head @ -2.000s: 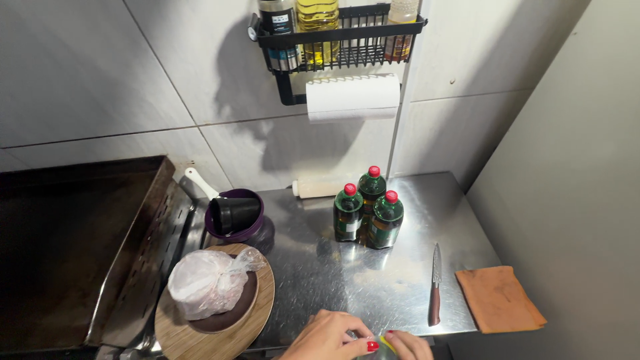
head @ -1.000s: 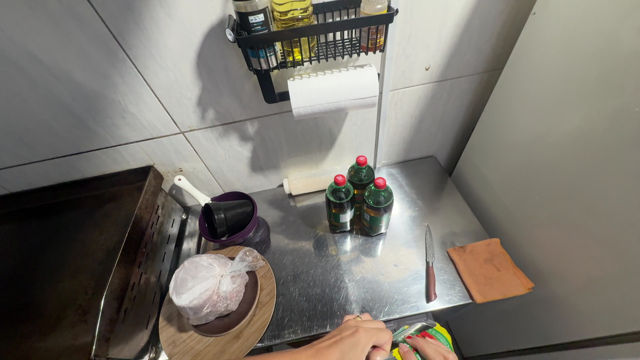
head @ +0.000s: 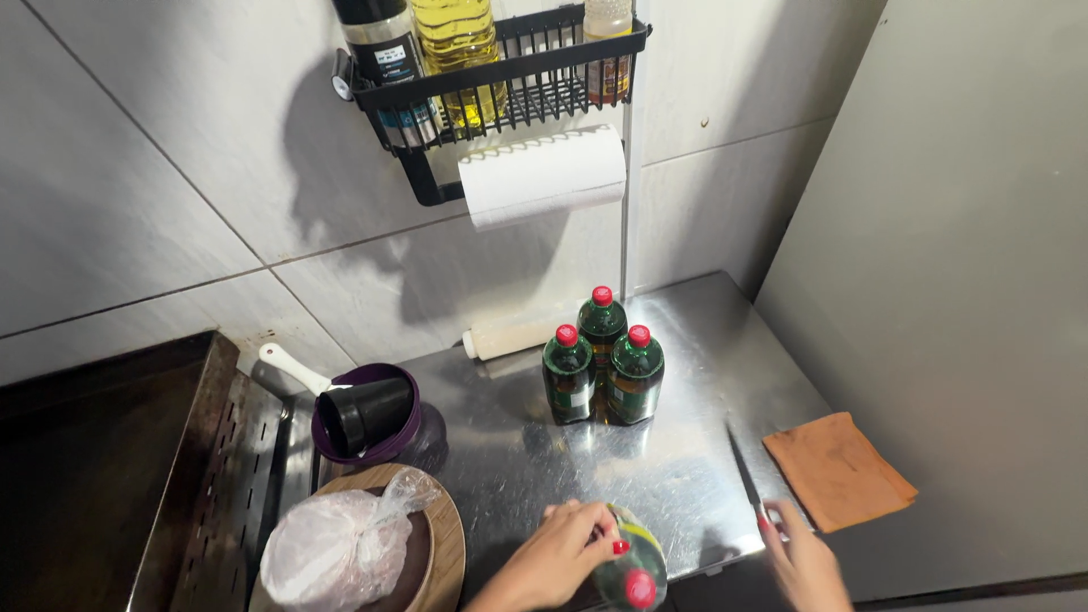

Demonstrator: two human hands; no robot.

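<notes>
My left hand [head: 565, 544] grips a green bottle [head: 633, 557] with a red cap, near the counter's front edge; the bottle tilts toward me and a yellow band shows on it. At the right, my right hand [head: 795, 544] is closed on the handle of a kitchen knife [head: 746, 467], its blade pointing away from me. Right of the knife lies a folded orange cloth [head: 837, 472]. Several similar bottles, one of them a green bottle [head: 636, 374] with a red cap, stand together farther back on the steel counter [head: 501, 433].
At left, a bagged pale item [head: 331, 544] sits on a plate over a round wooden board [head: 450, 527]. Behind it are a purple bowl [head: 412, 425] and a black cup [head: 370, 412]. A griddle [head: 102, 442] borders the counter. Overhead hang a wire rack [head: 510, 68] and a paper towel roll [head: 544, 178].
My right hand has moved right, away from my left hand, and has taken hold of the knife. The red-capped end of the held bottle now shows in front of me.
</notes>
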